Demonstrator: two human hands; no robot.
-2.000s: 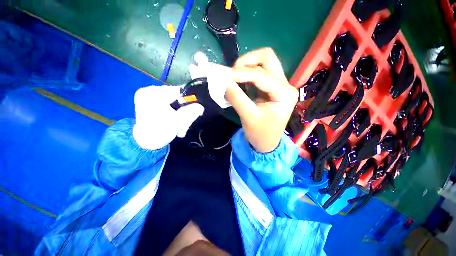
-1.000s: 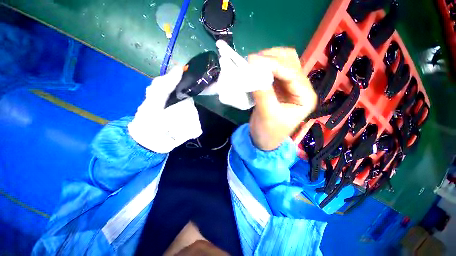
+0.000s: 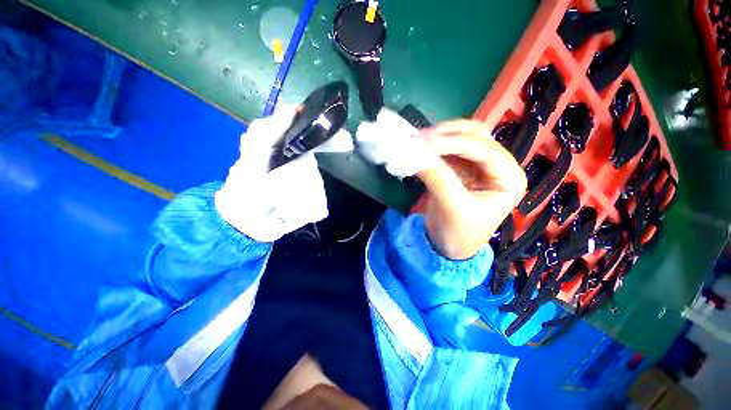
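My left hand (image 3: 272,180), in a white glove, holds a black smartwatch (image 3: 312,124) tilted, with its glossy side towards me. The glove hides part of the watch. My right hand (image 3: 473,184), bare-looking, pinches a crumpled white cleaning cloth (image 3: 394,142) just right of the watch, apart from it. The cloth is slightly blurred and hides the fingertips. A second smartwatch (image 3: 359,30) lies face up on the green bench beyond my hands, with an orange-yellow tab and its strap towards me.
A red-orange compartment tray (image 3: 513,76) stands on the right, full of black watches with straps hanging out. A round clear film (image 3: 279,28) with an orange tab lies beside a blue line (image 3: 290,56) on the green bench. Another red tray (image 3: 716,72) shows at the upper right edge.
The watch in my left hand has turned from showing its orange tab to showing its glossy side. My right hand with the cloth has moved right, away from the watch.
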